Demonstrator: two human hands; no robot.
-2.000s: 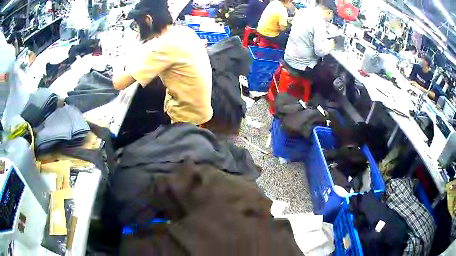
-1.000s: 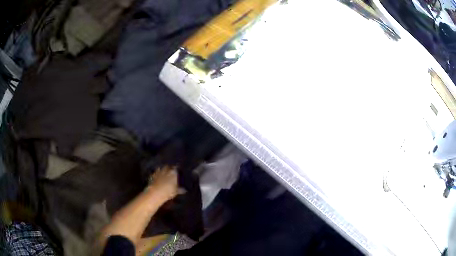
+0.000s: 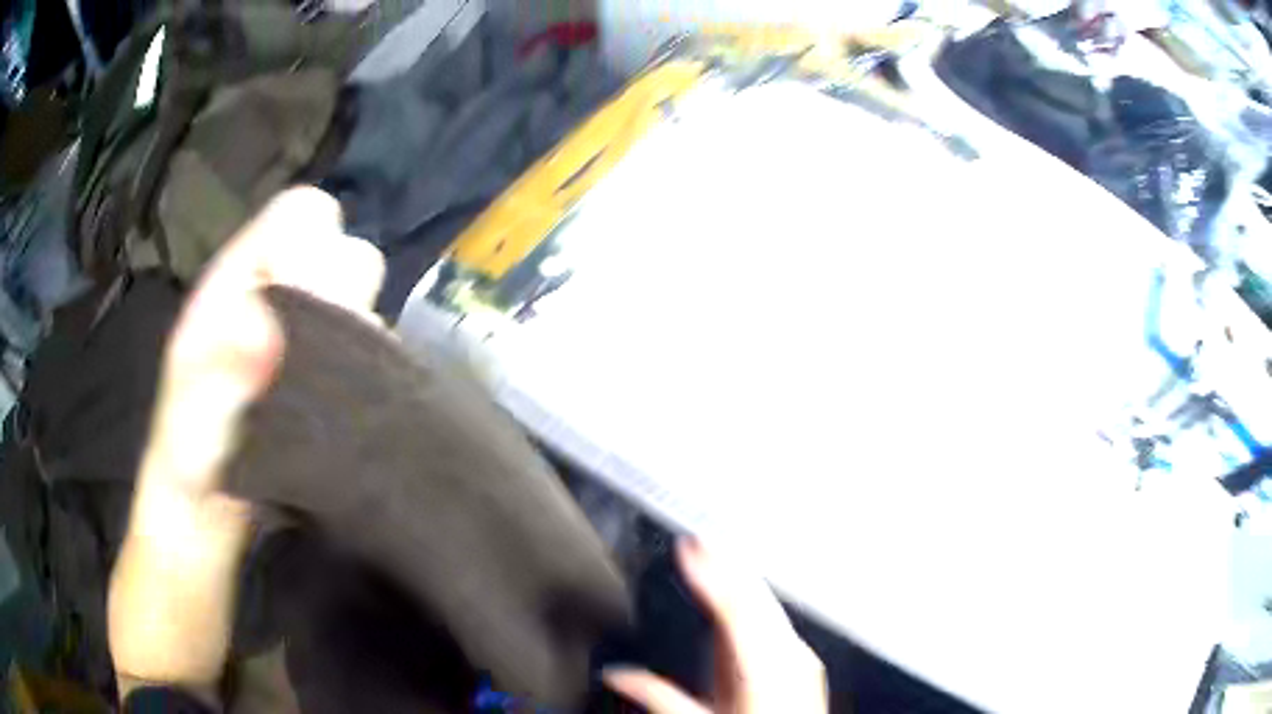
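My left hand (image 3: 279, 279) is raised at the left and blurred. It grips the upper edge of a dark brown fabric panel (image 3: 419, 474), which hangs down beside the table's front edge. My right hand (image 3: 739, 642) is at the bottom, cut off by the frame's edge, in front of the table edge. Its thumb and a finger are apart, near the panel's lower right end, and nothing shows between them.
The white table (image 3: 865, 363) is overexposed, with a worn corner and a yellow-brown strip (image 3: 586, 168). Piled dark and olive cloth (image 3: 251, 154) lies at the left. A blurred machine part (image 3: 1172, 433) shows at the right.
My left hand has risen from the cloth pile with the brown panel in its grip. My right hand has come into view at the bottom. The view has shifted slightly.
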